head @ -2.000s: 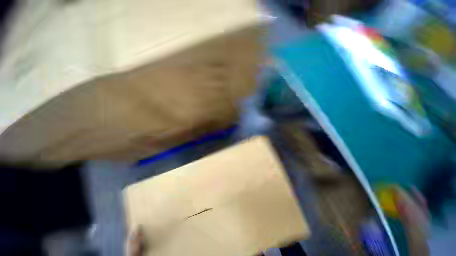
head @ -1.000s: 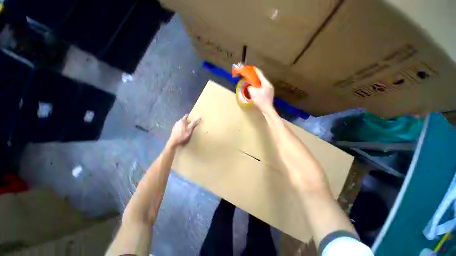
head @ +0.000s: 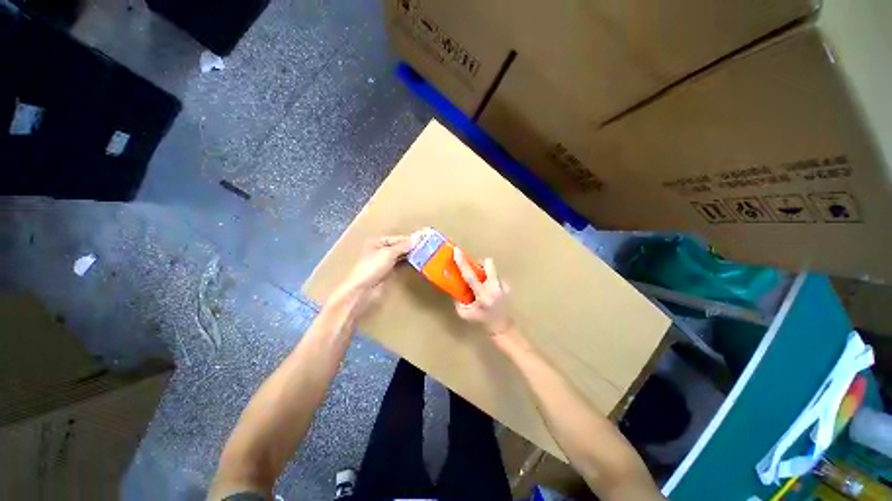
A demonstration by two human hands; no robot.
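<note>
A closed tan shipping carton (head: 548,294) sits low in front of me, its flat top facing up. My right hand (head: 486,298) holds the orange tape dispenser (head: 448,273) above the middle of the carton top. My left hand (head: 379,262) is at the dispenser's front end, with its fingertips touching or very near it. I cannot tell if the left fingers pinch the tape end. The tape roll is hidden.
Stacked cartons (head: 704,127) with dark print stand beyond on a blue pallet (head: 489,147). The green workbench (head: 743,401) with white straps (head: 817,421) is at right. Green sacks (head: 699,266) lie near it. Black totes (head: 78,108) are at upper left, other cardboard (head: 78,440) at lower left.
The dispenser has moved from the carton's far edge in to above its middle. My left hand has left the carton's left edge and come to the dispenser's front. The view has turned.
</note>
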